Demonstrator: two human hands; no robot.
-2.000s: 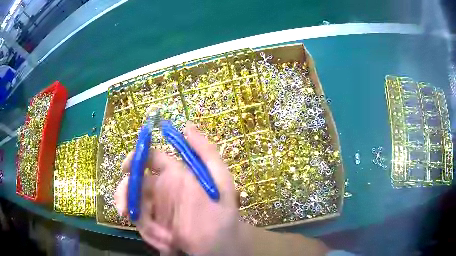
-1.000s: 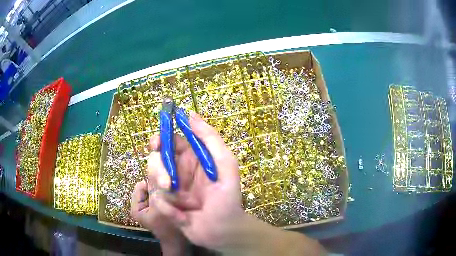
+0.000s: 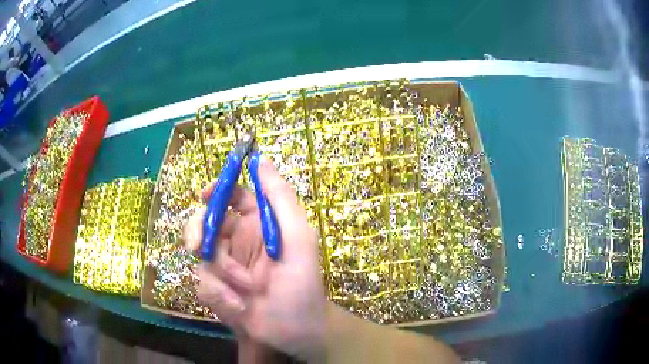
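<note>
My right hand (image 3: 285, 284) holds the blue-handled nippers (image 3: 269, 220) over the left half of the box, handles spread. Their grey jaws point up at the left part of a gold parts frame (image 3: 363, 161). The frame lies over or just above the loose parts; its right side has mostly bare bars. My left hand is almost wholly hidden behind my right; a bit of its wrist (image 3: 250, 350) shows at the bottom edge, and its grip is not visible. The cardboard box (image 3: 478, 135) is full of small gold and silver parts.
A stack of gold frames (image 3: 114, 238) stands left of the box, beside a red bin (image 3: 77, 178) of loose parts. Another gold frame stack (image 3: 603, 213) lies at the right on the green top. A few silver bits (image 3: 546, 242) lie between it and the box.
The view has shifted slightly. The gold frame sits further right relative to the box. The nippers have moved up towards its upper left, and their handles closed somewhat and spread again.
</note>
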